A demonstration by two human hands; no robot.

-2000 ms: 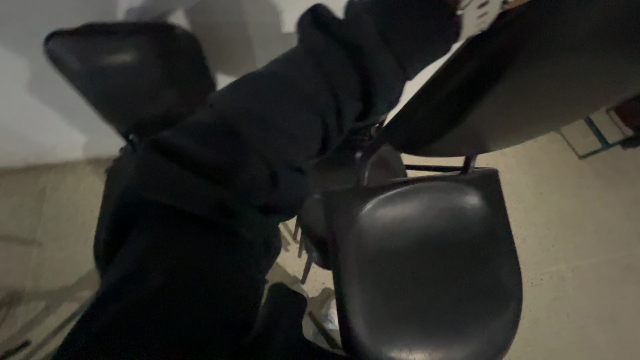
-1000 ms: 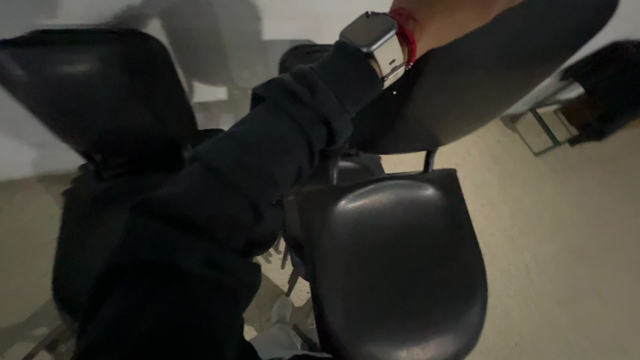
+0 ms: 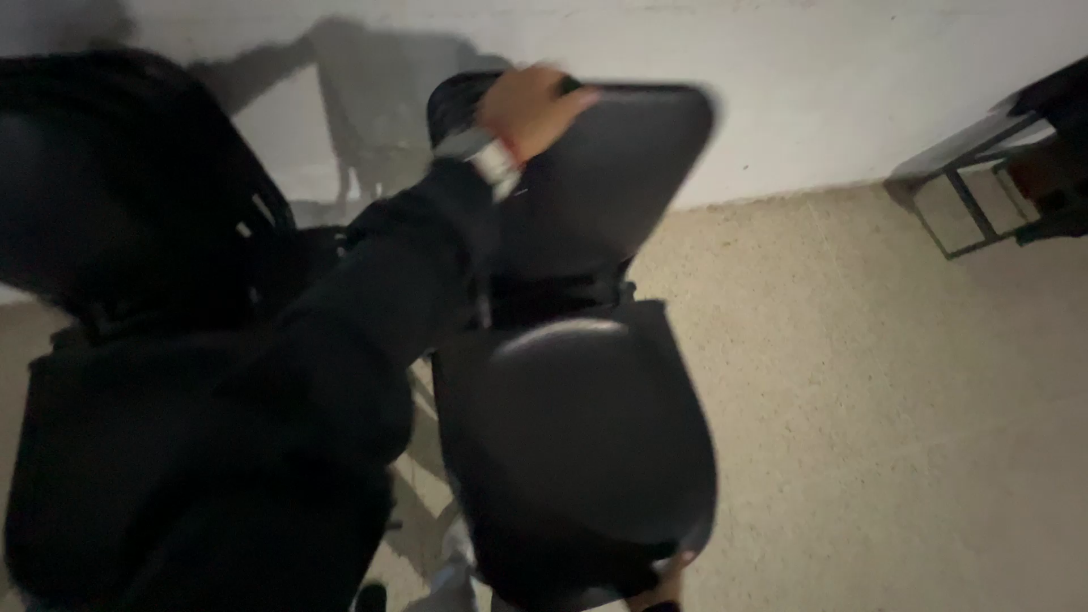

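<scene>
My left hand [image 3: 534, 109], with a watch and a red band at the wrist, lies over the top edge of a black chair's backrest [image 3: 620, 161], fingers bent around it, somewhat blurred. Below, the front edge of the same chair's seat [image 3: 586, 433] is held by my right hand [image 3: 671, 582], whose fingers are partly hidden under the seat. My dark left sleeve crosses the view from the lower left. Another black chair [image 3: 110, 170] stands at the left, partly covered by that sleeve.
A pale wall [image 3: 807, 102] runs behind the chairs and carries shadows. At the right, a metal frame [image 3: 969, 208] with dark items stands near the wall on the speckled floor [image 3: 850, 408]. A light-coloured shoe or trouser leg shows at the bottom, unclear.
The held chair's backrest now stands nearer the wall and shows whole. My left hand, mostly out of view before, has come into view on its top edge. My right hand has appeared at the seat's front.
</scene>
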